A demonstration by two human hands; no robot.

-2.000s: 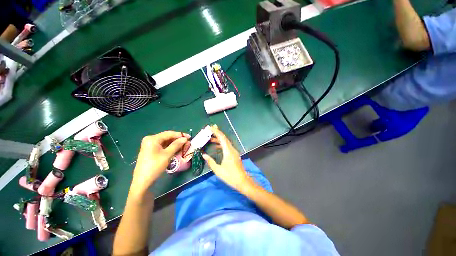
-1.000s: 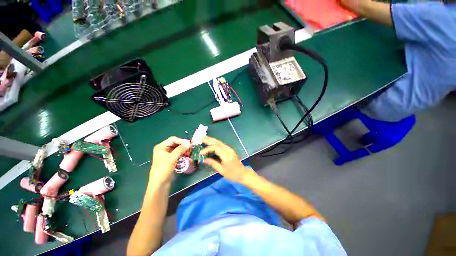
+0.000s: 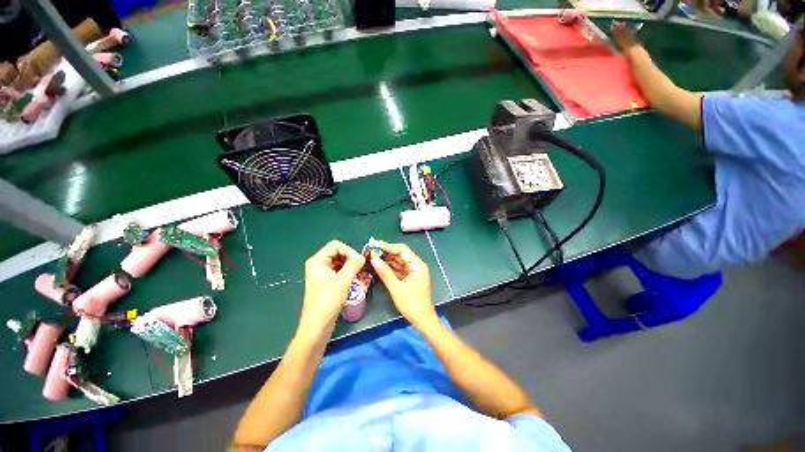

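A pink housing (image 3: 355, 305) with a round open end is at the bench's front edge, between and below my hands. My left hand (image 3: 334, 270) pinches close to a small part at the top of this unit; whether it holds a wire or the frame is hidden by the fingers. My right hand (image 3: 402, 275) holds the circuit board (image 3: 374, 251), of which only a small light and yellow-blue bit shows at the fingertips. The pale inner frame is mostly hidden by the hands.
Several pink units with boards (image 3: 183, 312) lie at left. A black fan (image 3: 279, 173) and a separate pink-white unit (image 3: 425, 218) are beyond my hands. The soldering station (image 3: 521, 177) with its cable is at right. Another person's arm (image 3: 664, 87) reaches over a red sheet (image 3: 578, 66).
The camera view has tilted up and shows more of the red sheet. The pale frame and green board no longer stick out between my hands; my fingertips have come together at the unit's top.
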